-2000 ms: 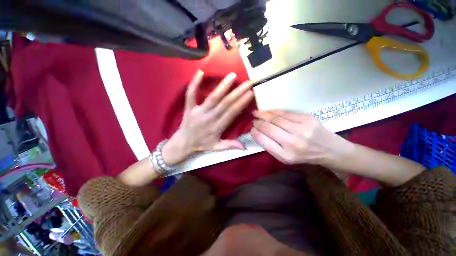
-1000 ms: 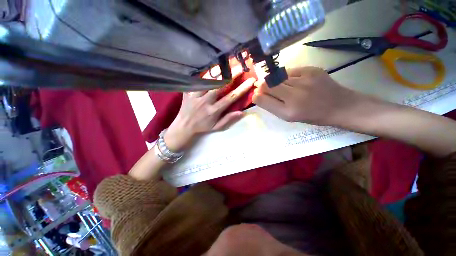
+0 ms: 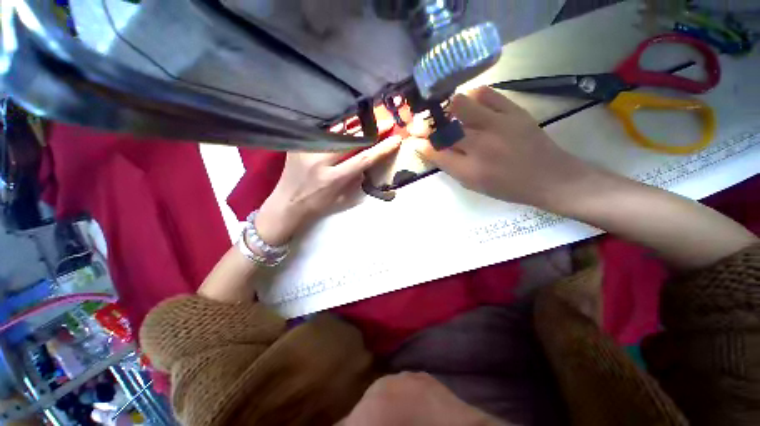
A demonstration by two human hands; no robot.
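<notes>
The sewing machine head (image 3: 208, 75) crosses the top left of the view, with a ribbed silver knob (image 3: 458, 60) on it. A lamp lights the needle area. My left hand (image 3: 321, 183) lies flat by the needle, fingers pointing at it, over the edge of the dark red cloth (image 3: 260, 176). My right hand (image 3: 500, 146) is just right of the needle, its fingertips partly hidden behind a small black block (image 3: 447, 133). Whether its fingers pinch cloth is hidden by glare and the machine parts.
Shears (image 3: 612, 86) with red and yellow loops lie right of the machine. The pale table (image 3: 400, 250) has a printed scale along its front edge. More red cloth (image 3: 150, 216) hangs at left, near a cluttered rack (image 3: 100, 366). Small greenish tools (image 3: 708, 33) lie at upper right.
Both hands have moved from the table's front up to the needle, and the red cloth has drawn away from the front. Since one second ago, a dark opening in the table shows below the fingers.
</notes>
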